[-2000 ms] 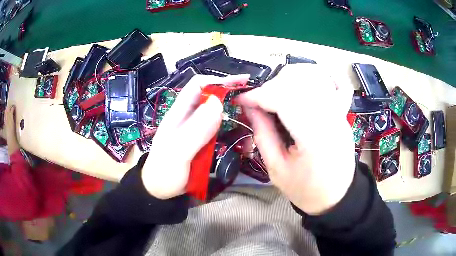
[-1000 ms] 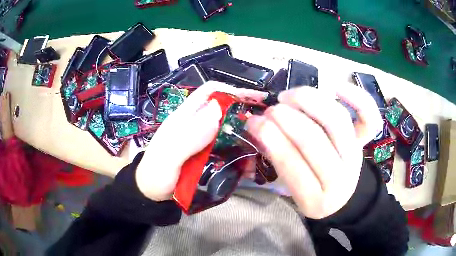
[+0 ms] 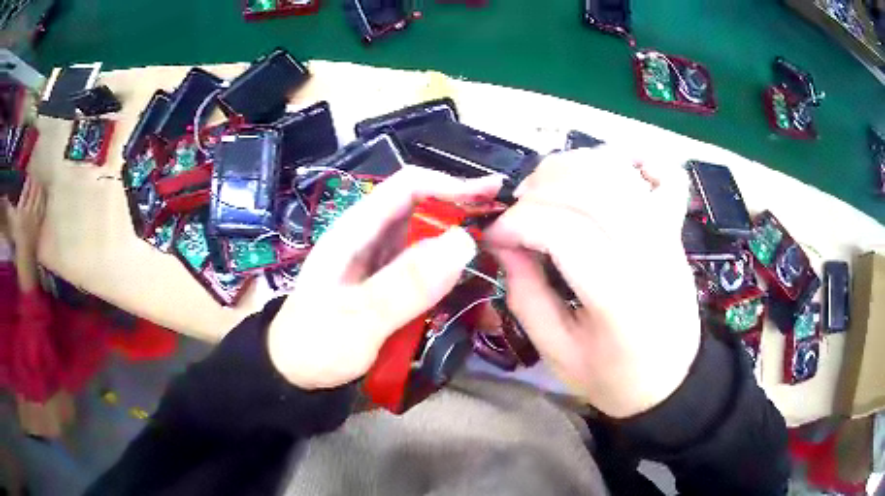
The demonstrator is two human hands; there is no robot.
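Note:
My left hand (image 3: 369, 281) holds a red front housing (image 3: 396, 366) tilted, its open side facing right. A round dark speaker driver (image 3: 446, 351) shows in its lower half. A thin white lead wire (image 3: 464, 312) loops over it. My right hand (image 3: 606, 281) is at the housing's upper part with thumb and fingertips pinched together by the board's edge. What the fingertips pinch is hidden. The circuit board is mostly covered by my hands.
Black back housings (image 3: 245, 182) and open red units (image 3: 335, 205) lie piled at left and centre. More units (image 3: 776, 254) lie at right beside a cardboard box (image 3: 866, 339). The green conveyor (image 3: 505, 58) carries units. Another person's hand (image 3: 27, 223) is at far left.
My right hand has closed in on the housing's upper part and my left thumb now covers more of the board. The units on the conveyor have shifted left in view.

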